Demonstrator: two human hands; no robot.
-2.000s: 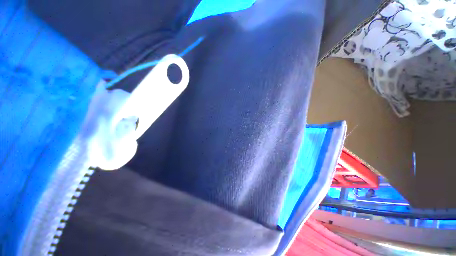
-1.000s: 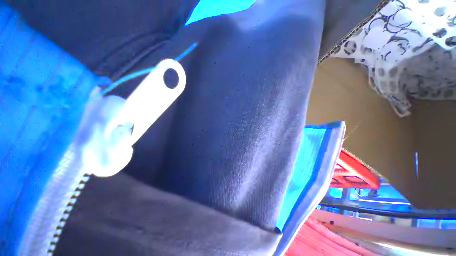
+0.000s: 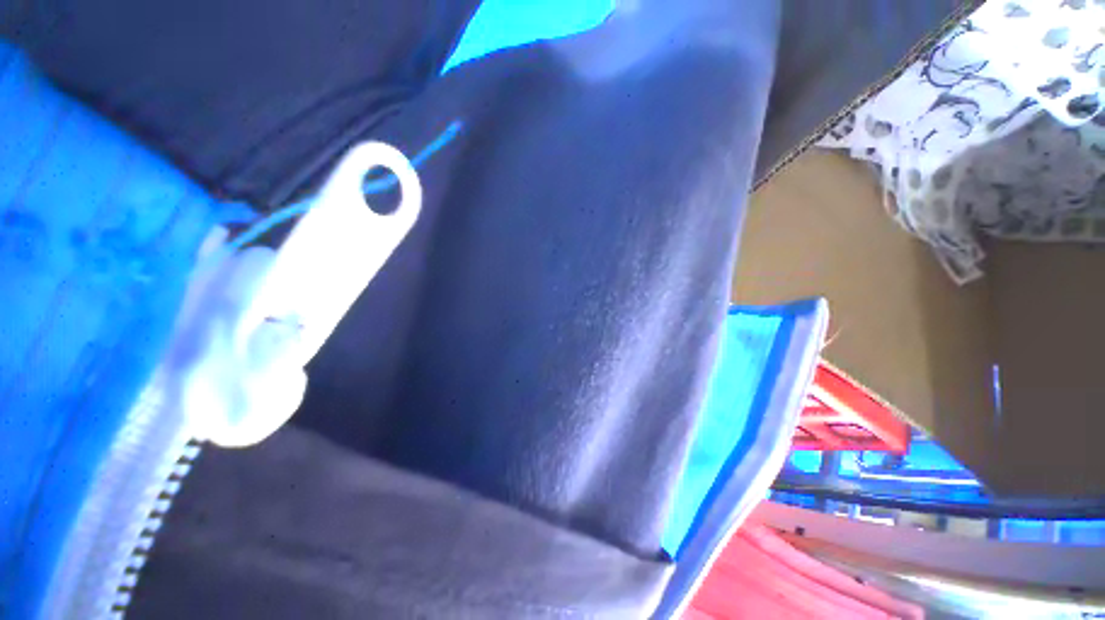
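Neither of my hands is in the picture. A brown cardboard box [image 3: 836, 230] stands open at the right, beside my trouser leg. A crinkled white sheet with holes and dark ring marks [image 3: 957, 158] lies in it and hangs over its inner side. A stack of thin red layers [image 3: 788, 575] shows at the bottom right, partly hidden by the edge of my blue smock [image 3: 727, 424].
My dark trouser legs [image 3: 557, 291] fill the middle. A pale zipper pull [image 3: 327, 267] hangs close to the camera on the smock front at the left. A red slatted item [image 3: 854, 412] and pale rails show below the box.
The zipper pull has shifted a little left and down. The box, sheet and smock edge have shifted slightly left in the picture. No hand has appeared.
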